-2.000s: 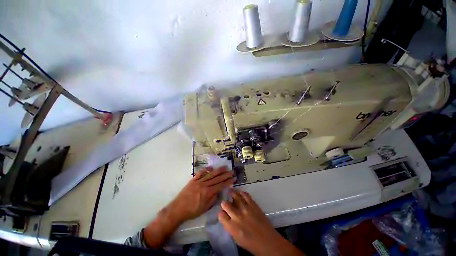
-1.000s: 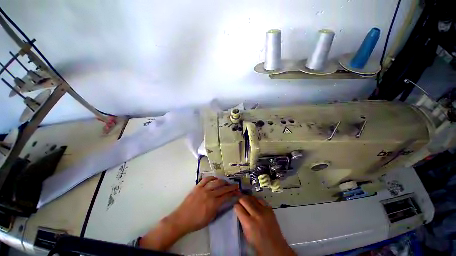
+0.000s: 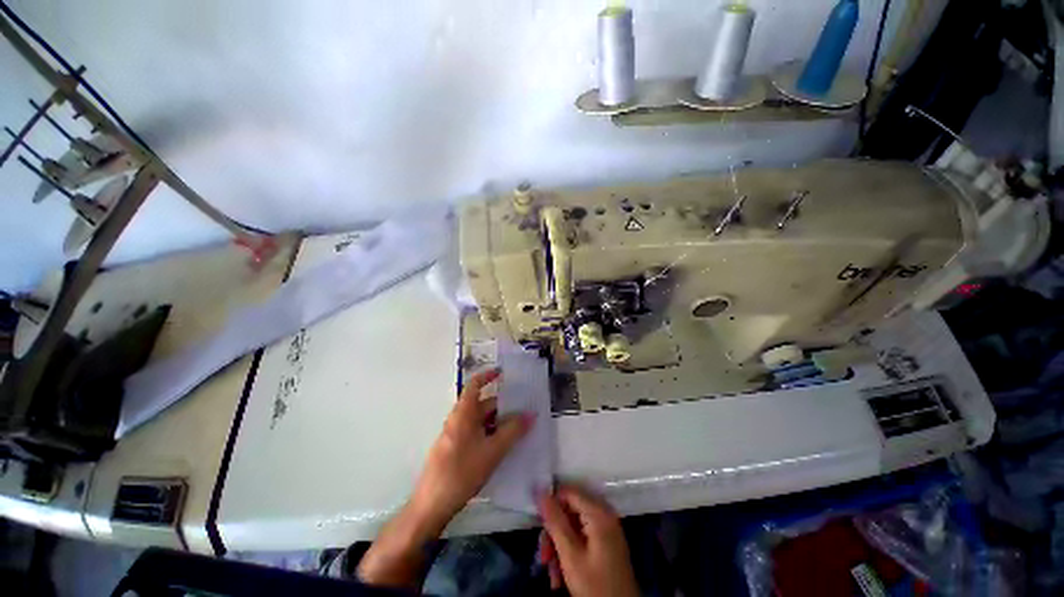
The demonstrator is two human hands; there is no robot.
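A pale lilac-white fabric band (image 3: 524, 408) lies flat on the machine bed, its far end under the left end of the cream sewing machine head (image 3: 653, 257). My left hand (image 3: 461, 449) rests at the band's left edge, thumb on the cloth and fingers spread near the needle plate. My right hand (image 3: 583, 536) is at the bed's front edge, its fingertips pinching the band's near right corner; it is slightly blurred. The presser foot area is partly hidden under the head. More pale cloth (image 3: 292, 292) stretches from behind the head to the left.
White and blue thread cones (image 3: 615, 58) stand on a shelf behind. Another machine table (image 3: 175, 338) with a thread stand (image 3: 111, 239) is at left. A blue bin with plastic-wrapped cloth (image 3: 828, 560) is at lower right. A handwheel (image 3: 1015, 222) is at far right.
My hands, earlier close together near the needle, are now apart. My right hand has moved toward the front edge. The band's near end now shows at the bed's front.
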